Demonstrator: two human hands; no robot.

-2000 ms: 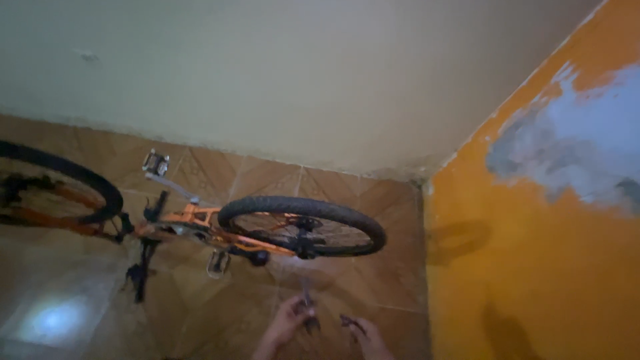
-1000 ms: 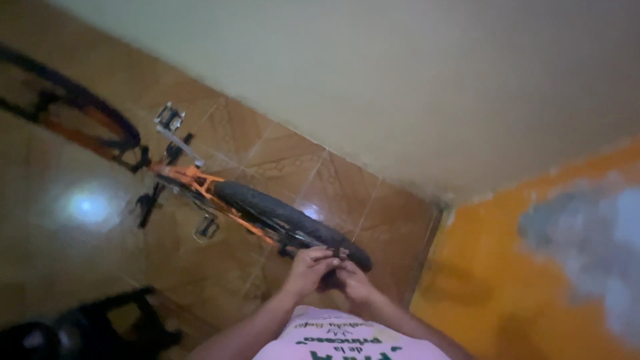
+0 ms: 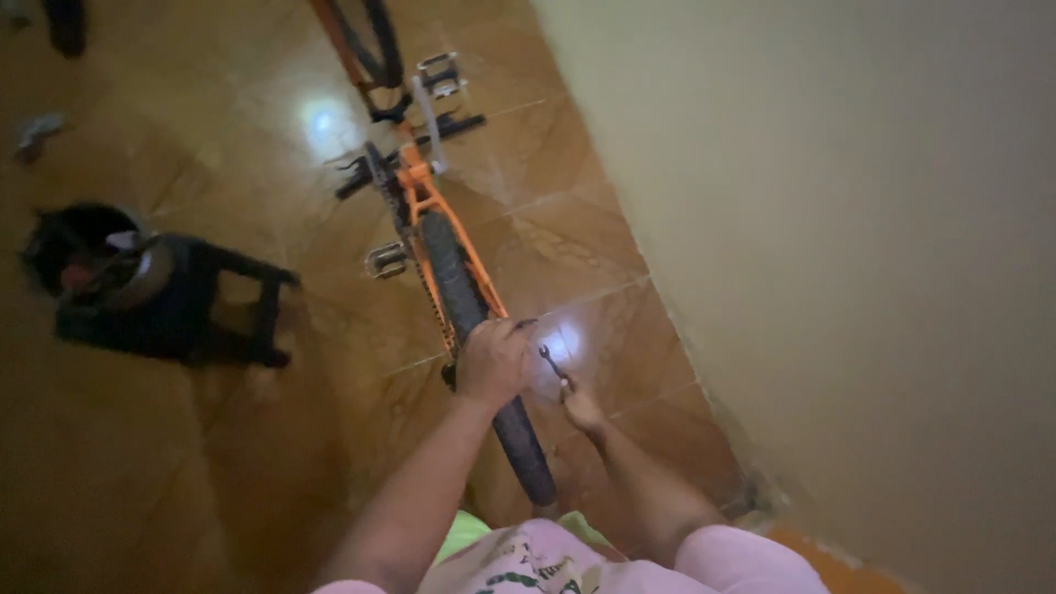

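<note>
An orange bicycle frame [image 3: 417,177] stands upside down on the floor, its near wheel's black tire [image 3: 528,458] pointing toward me. My left hand [image 3: 493,363] lies over this wheel near the frame's end; a dark thing shows at its fingertips, and whether the fingers grip it or the frame I cannot tell. My right hand [image 3: 582,404], to the right of the tire, holds an open-end wrench [image 3: 554,363] with its jaw pointing up and left, apart from the bicycle. The pedals [image 3: 386,260] stick out on both sides of the frame.
A dark stool [image 3: 186,309] with a round black container and small items on it stands at the left. A pale wall [image 3: 792,247] runs along the right side. The bicycle's other wheel [image 3: 375,41] is at the top. A small blurred object [image 3: 40,134] lies on the tiled floor [image 3: 330,462].
My hands were together at the near wheel one second ago; now they are apart, the right one beside the tire with the wrench. The view has turned strongly.
</note>
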